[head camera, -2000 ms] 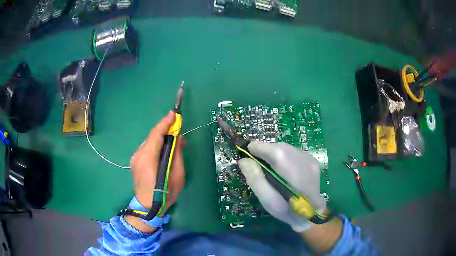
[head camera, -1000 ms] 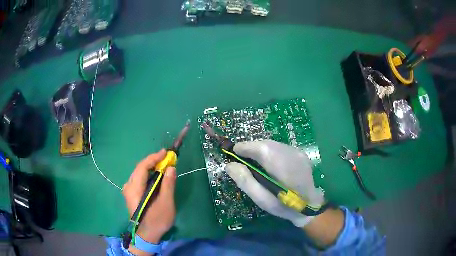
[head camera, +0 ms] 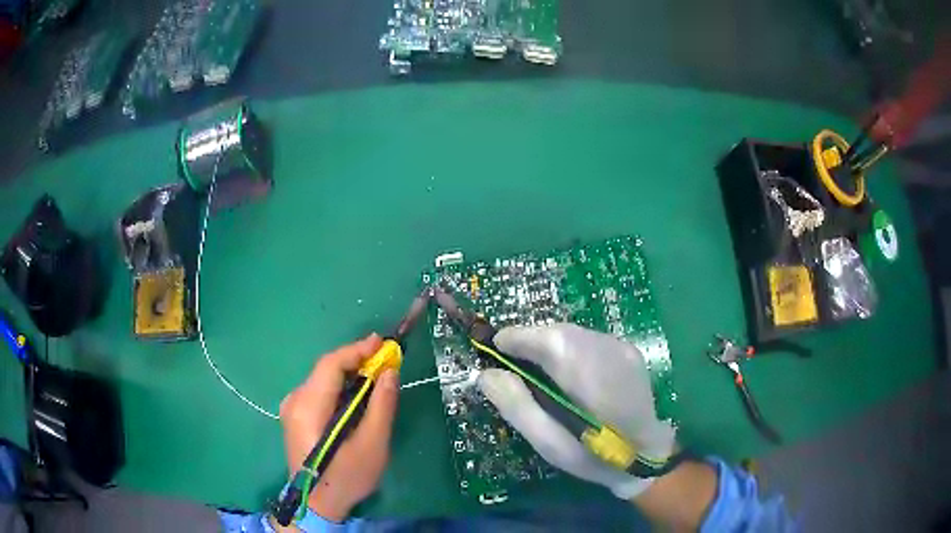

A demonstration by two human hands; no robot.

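The green circuit board [head camera: 610, 286] lies on the mat in front of me, dense silvery joints facing up. My left hand [head camera: 349, 416], bare, holds a soldering iron [head camera: 339, 429] with black and yellow handle; its tip is at the board's upper left corner. Solder wire [head camera: 224, 380] curves from the spool into this hand, and its free end reaches over the board's left edge. My right hand [head camera: 584, 390], in a white glove, holds a second soldering iron [head camera: 537, 387]. The two tips are close together at that corner; whether they touch is unclear.
The solder spool [head camera: 224, 146] and an iron stand with yellow sponge [head camera: 160, 302] are at left. A black stand [head camera: 742, 208] with sponge, yellow ring and clear bag is at right. Side cutters [head camera: 742, 383] lie right of the board. More boards [head camera: 474, 26] sit beyond the mat.
The left iron's tip has moved right onto the board's corner, near the right iron's tip. The left hand has moved right with it. The whole view has shifted slightly.
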